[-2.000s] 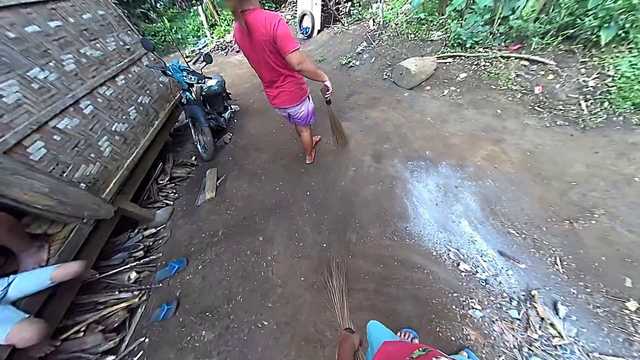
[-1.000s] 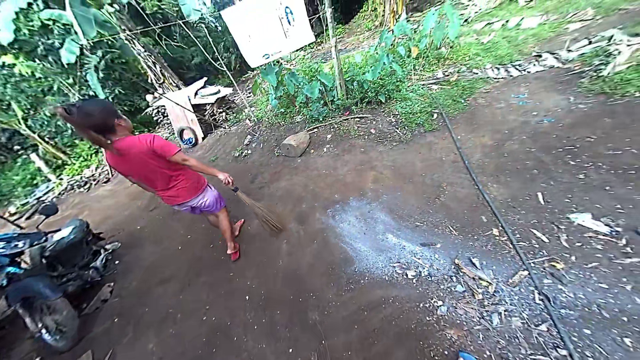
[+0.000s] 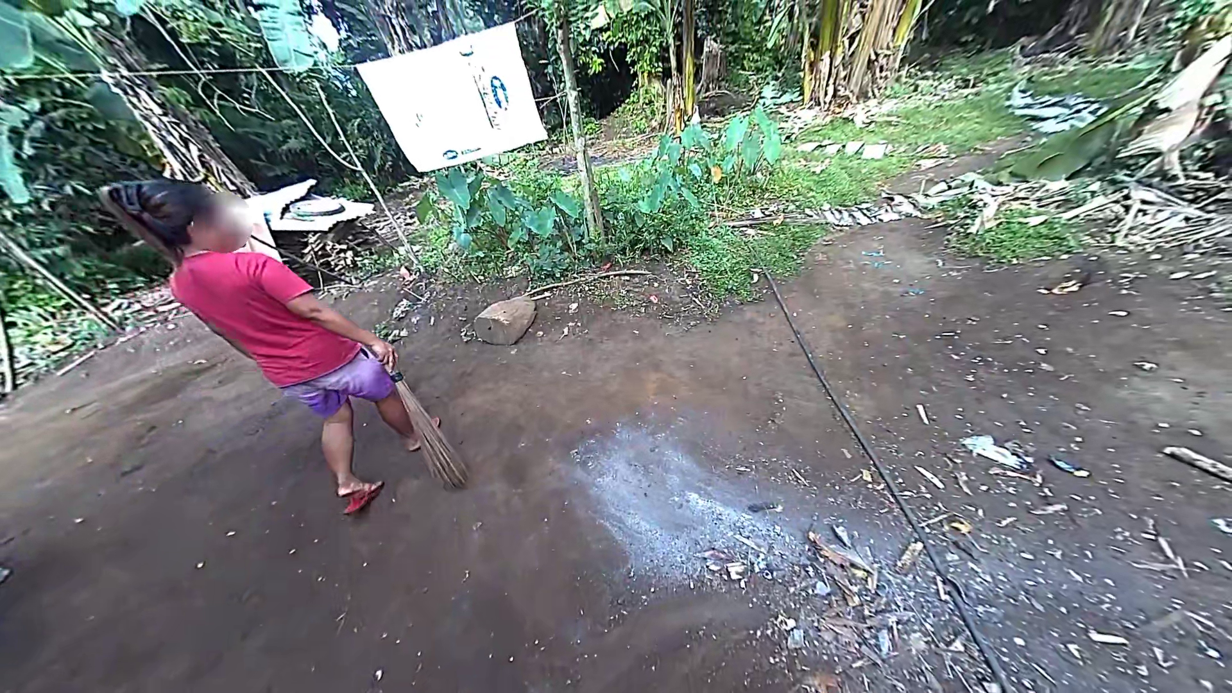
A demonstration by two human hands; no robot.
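Note:
Neither of my hands is in the head view now, and my own broom is out of frame as well. Bare brown dirt ground (image 3: 289,597) fills the lower left. Pale grey ash (image 3: 664,500) is spread over the dirt near the centre, with a litter of dry leaves and sticks (image 3: 847,568) at its lower right edge. To the left, another person in a red shirt (image 3: 260,318) stands with a stick broom (image 3: 430,433) in one hand, its bristles down at the ground.
A black hose or cable (image 3: 847,423) runs across the dirt on the right. A cut log or stone (image 3: 504,320) lies beyond the ash. White cloth (image 3: 452,96) hangs from a line beside a thin post (image 3: 580,135). Plastic scraps (image 3: 996,450) lie at right.
The view has swung up and to the right. Two seconds ago a hand with a stick broom showed at the bottom edge; now it is out of view.

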